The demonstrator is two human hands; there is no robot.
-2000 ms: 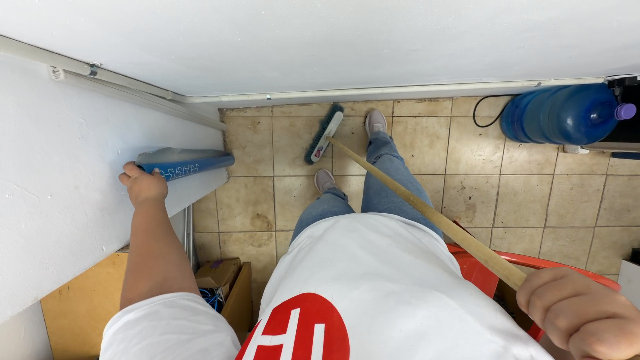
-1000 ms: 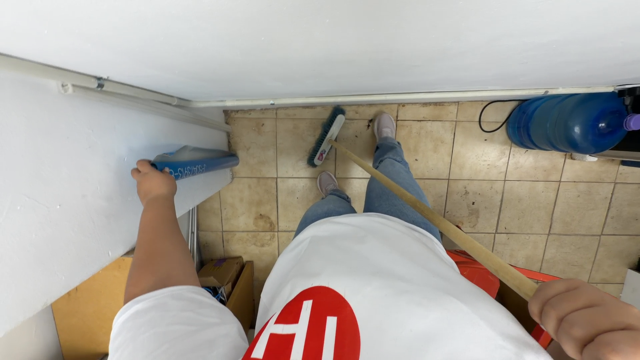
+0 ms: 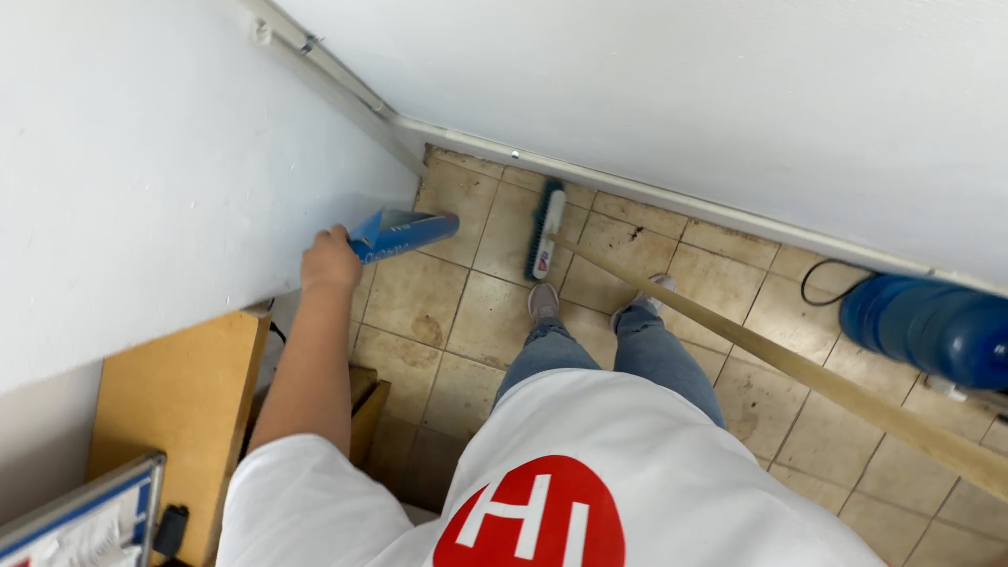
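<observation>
My left hand point(image 3: 331, 260) is closed on one end of a blue rolled-up sheet point(image 3: 409, 234) that bears writing and points right, beside the left wall. A push broom's head point(image 3: 548, 232), white-backed with dark teal bristles, rests on the tiled floor just ahead of my shoes. From it the long wooden handle point(image 3: 732, 329) slants down to the right edge of the view. My right hand is outside the frame, so its hold on the handle is hidden.
A large blue water bottle point(image 3: 925, 327) lies on its side at the right, near a black cable point(image 3: 811, 295). Pale pipes point(image 3: 669, 197) run along the wall base. At lower left stand a wooden panel point(image 3: 177, 402) and a framed board point(image 3: 94, 520). Dark debris point(image 3: 636, 233) dots the tiles.
The view has turned and shifted strongly. My right hand, seen on the broom handle earlier, has left the frame. The rolled sheet has come away from the left wall and shows a lifted flap.
</observation>
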